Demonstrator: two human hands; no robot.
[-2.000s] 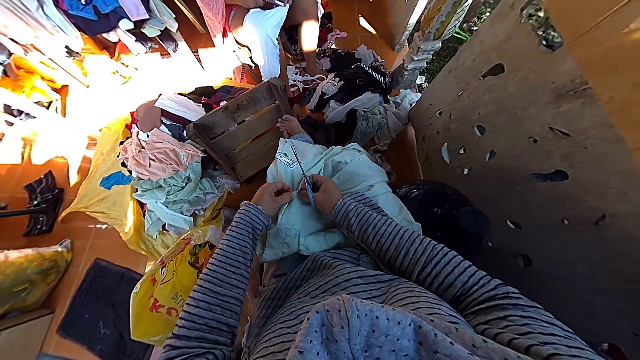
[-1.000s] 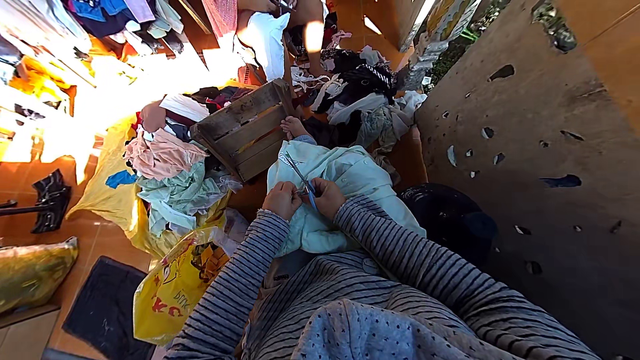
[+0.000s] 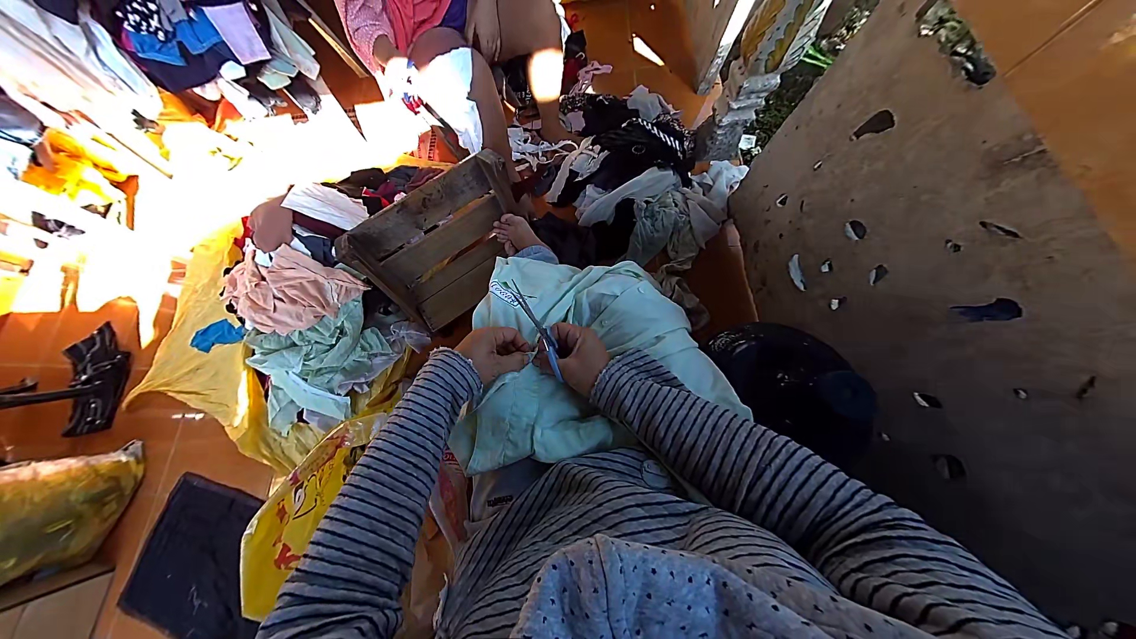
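Note:
A pale mint-green cloth garment (image 3: 568,417) is spread over my lap. My left hand (image 3: 499,353) pinches a small part of this cloth between thumb and fingers. Close beside it, my right hand (image 3: 579,357) holds a pair of scissors (image 3: 530,312) with blue handles. The blades point up and to the left, away from me, above the cloth and near a patch bearing writing. The fingertips of both hands are nearly touching, and they hide the exact edge of cloth between them.
A wooden crate (image 3: 435,240) lies tilted beyond my hands. Piled clothes (image 3: 297,293) rest on yellow plastic at left, near a yellow printed bag (image 3: 302,515). Another person's legs (image 3: 461,80) are at the top. A board with holes (image 3: 932,293) stands at right, beside a dark rounded object (image 3: 799,386).

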